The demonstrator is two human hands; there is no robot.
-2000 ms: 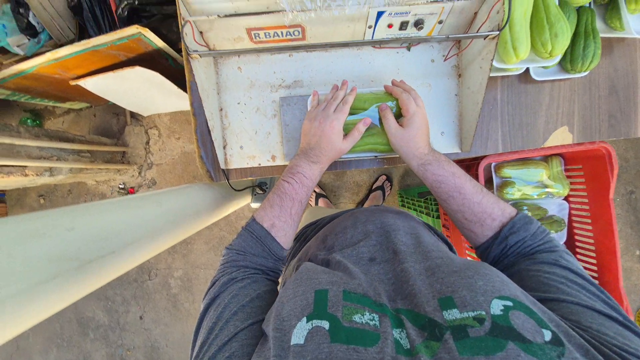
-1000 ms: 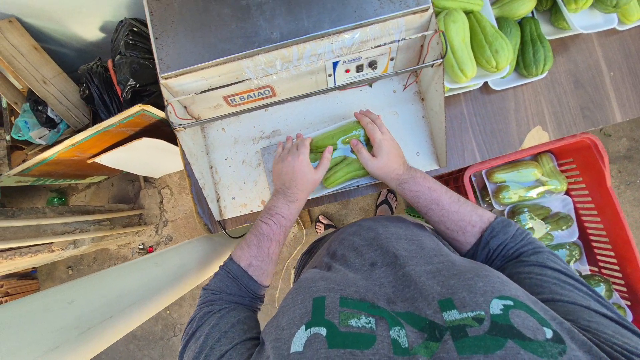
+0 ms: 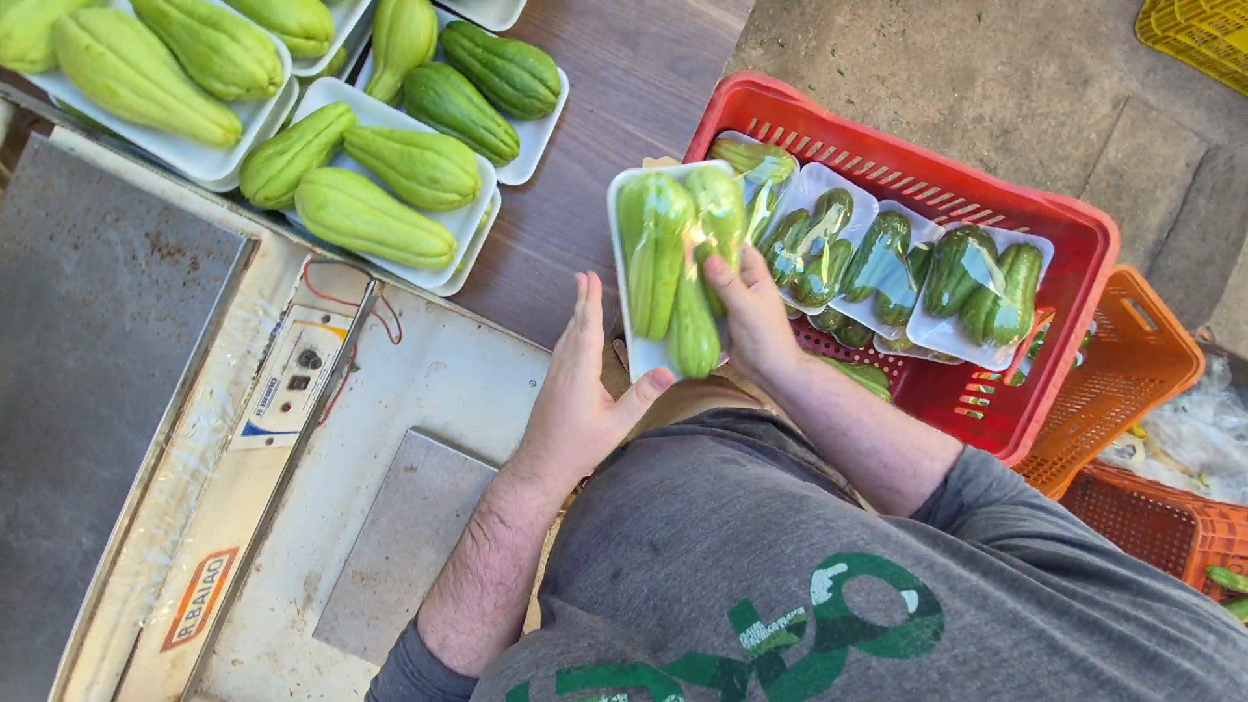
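Note:
My right hand (image 3: 756,317) grips the right side of a film-wrapped white foam tray of green chayotes (image 3: 655,258), tilted in front of my body. Just left of that tray, my left hand (image 3: 585,390) is raised with its fingers extended and nothing held; whether its thumb touches the tray's lower edge I cannot tell. A red plastic crate (image 3: 1068,219) to the right holds several wrapped chayote trays (image 3: 980,292). The film-wrapping machine (image 3: 234,468) stands at the left, with its bare metal plate (image 3: 405,546) near my left forearm.
Unwrapped trays of chayotes (image 3: 380,185) stand on the wooden table (image 3: 624,68) at the upper left. Orange crates (image 3: 1136,366) lie beyond the red crate, beside clear plastic film (image 3: 1194,429). A yellow crate (image 3: 1204,34) is on the floor at the upper right.
The wrapped tray was on the machine's plate under both hands; now my right hand holds it up beside the red crate. My left hand has come off it. The view has turned strongly to the right.

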